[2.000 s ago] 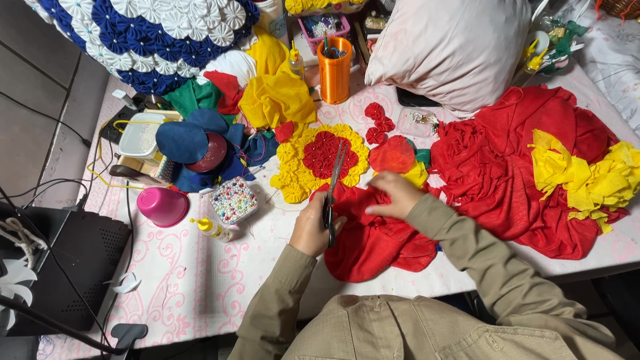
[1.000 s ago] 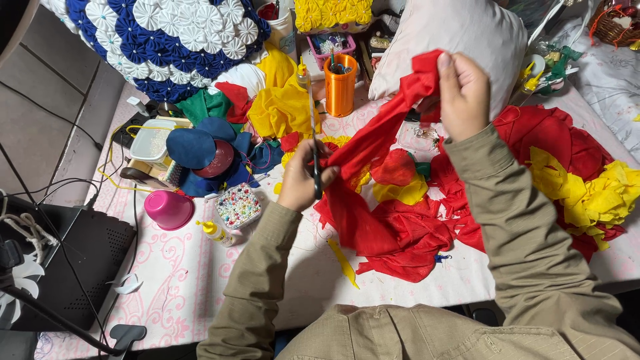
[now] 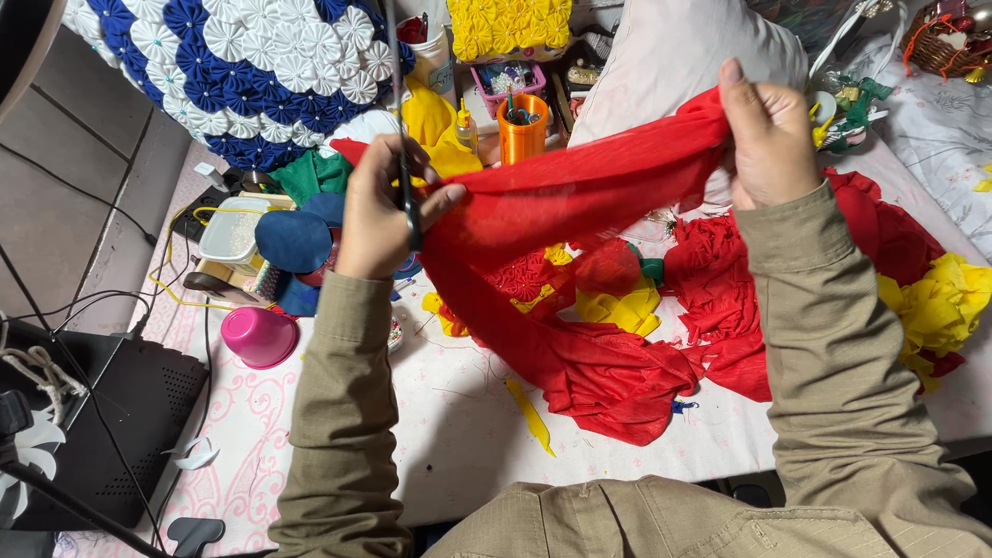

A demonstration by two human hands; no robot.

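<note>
Red fabric is stretched in the air between my two hands, its lower part trailing onto the table. My left hand pinches one end and also holds a pair of scissors, blades pointing up. The other end is gripped in my right hand, higher and to the right. Beneath the cloth, partly hidden, lies a piece of gathered red rosettes with yellow ones around it. Yellow fabric lies right of it, and more red fabric is heaped beside my right sleeve.
At left are a pink cup, a white tub of beads, blue fabric circles and a black box with cables. An orange container stands at the back, near a white cushion. Yellow fabric lies far right.
Both hands have risen from low over the table, where the scissors were by the red fabric. The fabric is now lifted and spread between them. A yellow strip on the table has come into sight.
</note>
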